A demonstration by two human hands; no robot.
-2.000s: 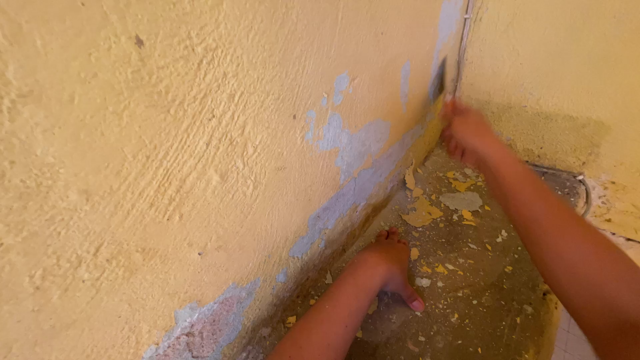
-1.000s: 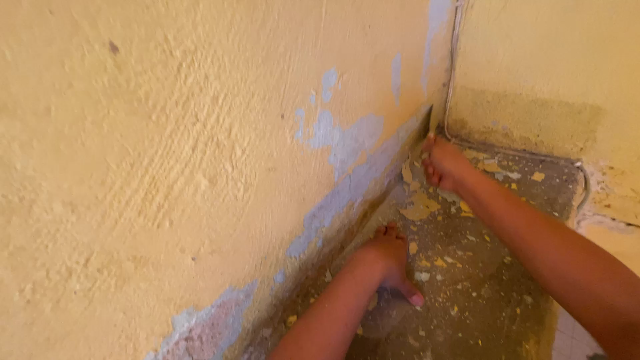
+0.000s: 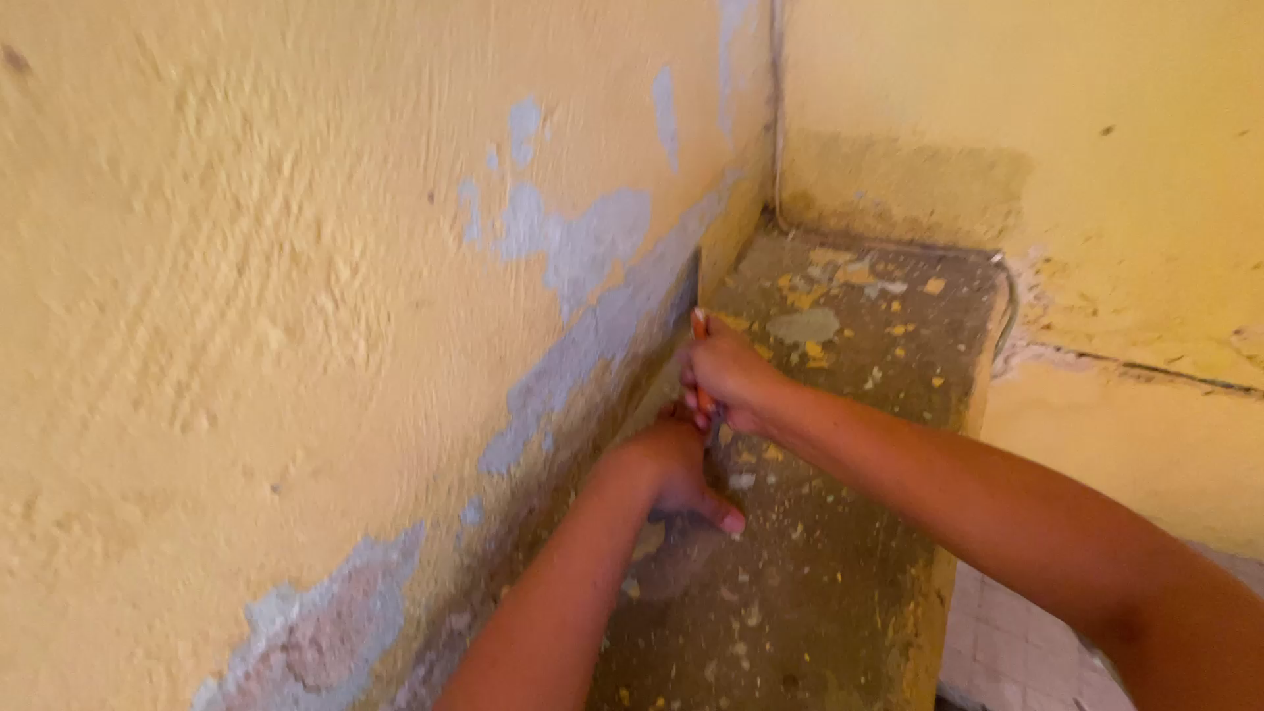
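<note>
My right hand (image 3: 726,370) is closed on the orange handle of a scraper (image 3: 700,326), whose dark flat blade points up against the foot of the left wall. On that yellow painted wall (image 3: 296,247) grey patches (image 3: 592,237) show where paint is gone. My left hand (image 3: 681,474) rests on the dark ledge (image 3: 839,553), thumb spread, just below and nearer than my right hand; its fingertips are partly hidden, and I see nothing held in it. Loose paint flakes (image 3: 805,326) lie scattered on the ledge.
A second yellow wall (image 3: 1136,217) meets the left one at a corner, where a cable (image 3: 777,118) runs down and along the ledge's back edge. The ledge drops off at the right to a tiled floor (image 3: 1017,632). A crack (image 3: 1165,373) crosses the right wall.
My right hand with the scraper has come down along the foot of the wall, away from the corner and close to my left hand. My left hand has stayed on the ledge.
</note>
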